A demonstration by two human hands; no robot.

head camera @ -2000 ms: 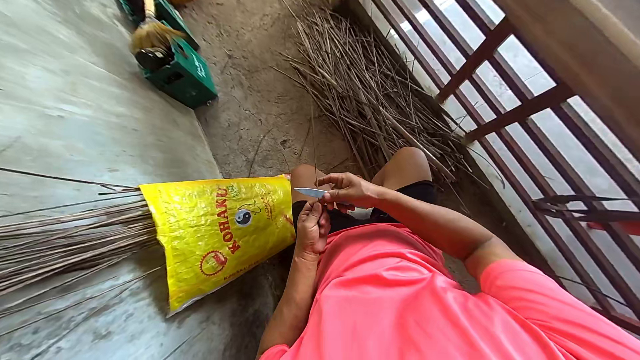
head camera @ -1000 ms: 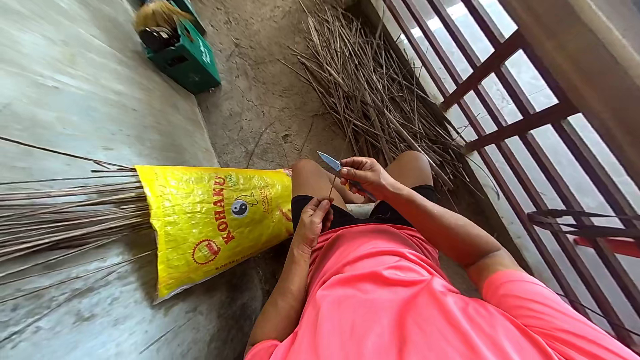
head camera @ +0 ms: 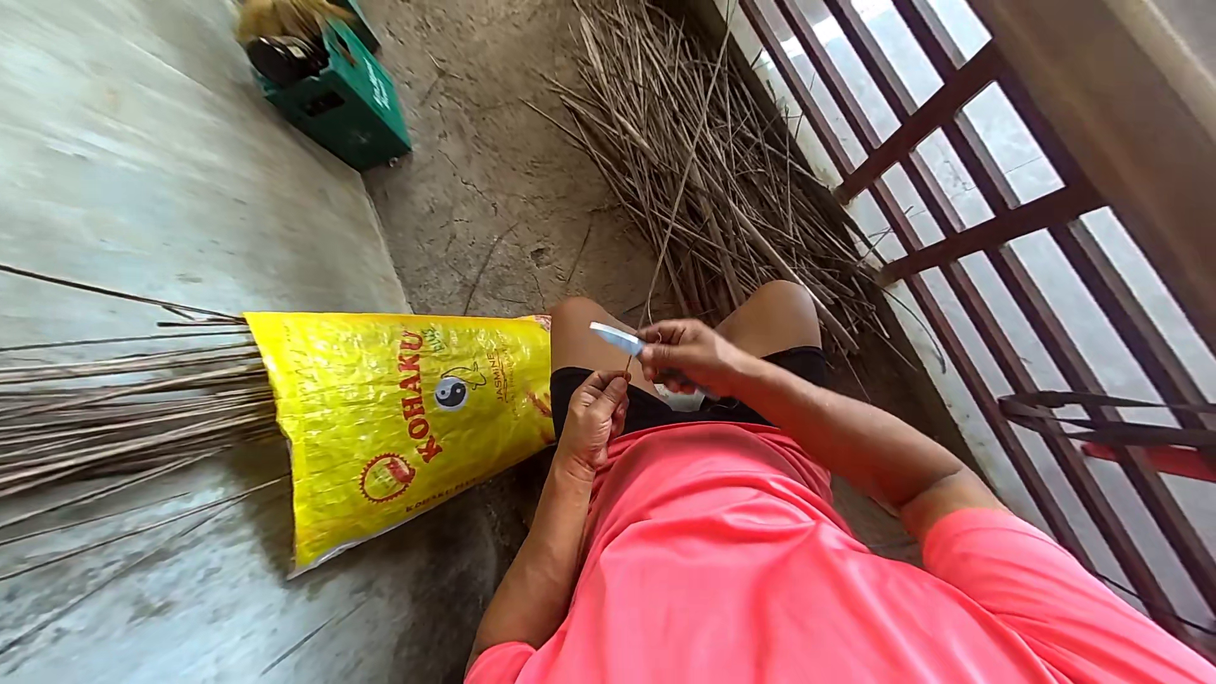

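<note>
My left hand (head camera: 596,413) pinches the near end of a thin dry stick (head camera: 678,204) above my lap. Just to its upper right, my right hand (head camera: 692,358) is closed on a small knife, its pale blade (head camera: 616,338) pointing left and lying close to the stick. The stick runs up from my fingers toward the pile on the floor. Beside my left thigh lies a yellow printed plastic sack (head camera: 361,427), with many long dry sticks (head camera: 123,404) jutting out of its open end.
A large heap of dry sticks (head camera: 703,142) covers the floor beyond my knees. Along the right runs a brown barred railing (head camera: 959,228), with a dark strap (head camera: 1102,418) on it. A green plastic crate (head camera: 347,109) stands at the upper left, against the pale concrete surface (head camera: 161,171).
One second ago the knife was raised with its tip pointing up and left; now the blade lies flatter, nearer my left fingers. The left hand keeps its pinch.
</note>
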